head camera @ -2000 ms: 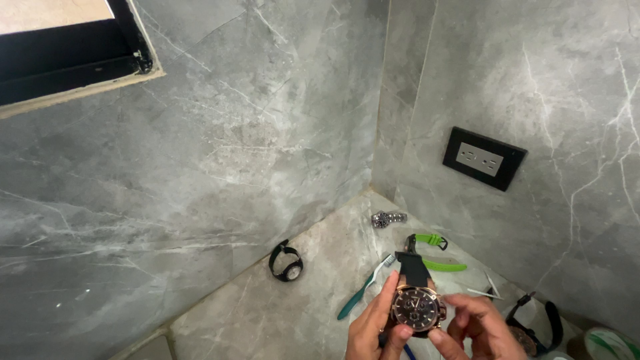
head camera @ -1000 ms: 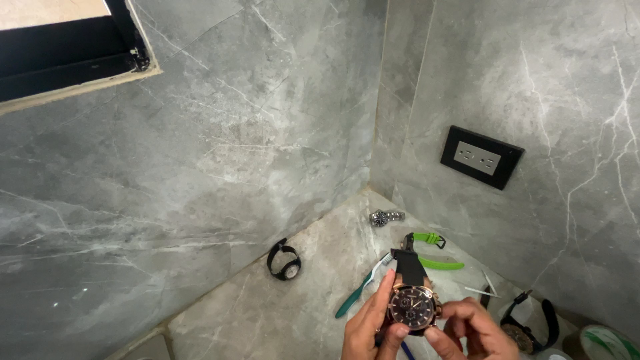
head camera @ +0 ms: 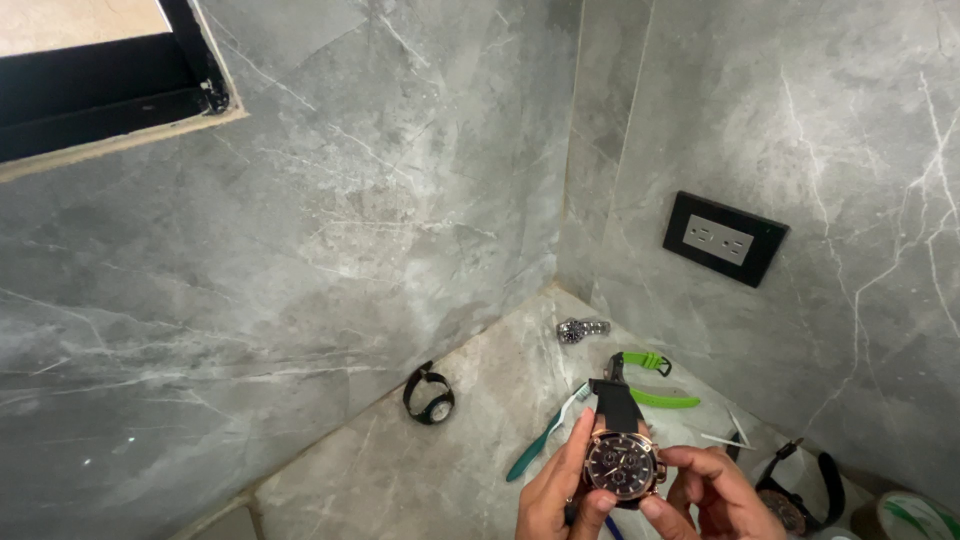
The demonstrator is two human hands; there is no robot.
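My left hand (head camera: pixel 559 487) grips a wristwatch with a rose-gold case, black dial and black strap (head camera: pixel 619 465), its fingers along the left side. My right hand (head camera: pixel 709 491) touches the case's right side and lower edge with thumb and index finger. Beyond the held watch lie a watch with a bright green strap (head camera: pixel 664 402) and a metal-bracelet watch (head camera: pixel 583 330). A teal and white toothbrush (head camera: pixel 536 448) rests left of the held watch. Farther left is a black-strapped watch (head camera: pixel 429 397). Another black-strapped watch (head camera: pixel 784 510) lies right of my right hand.
Marbled grey walls meet at the back corner of the stone counter (head camera: pixel 360 465). White thin sticks (head camera: pixel 727 441) lie near the right wall. A round green and white item (head camera: pixel 911 517) is at the lower right. A black outlet plate (head camera: pixel 757 259) is on the right wall.
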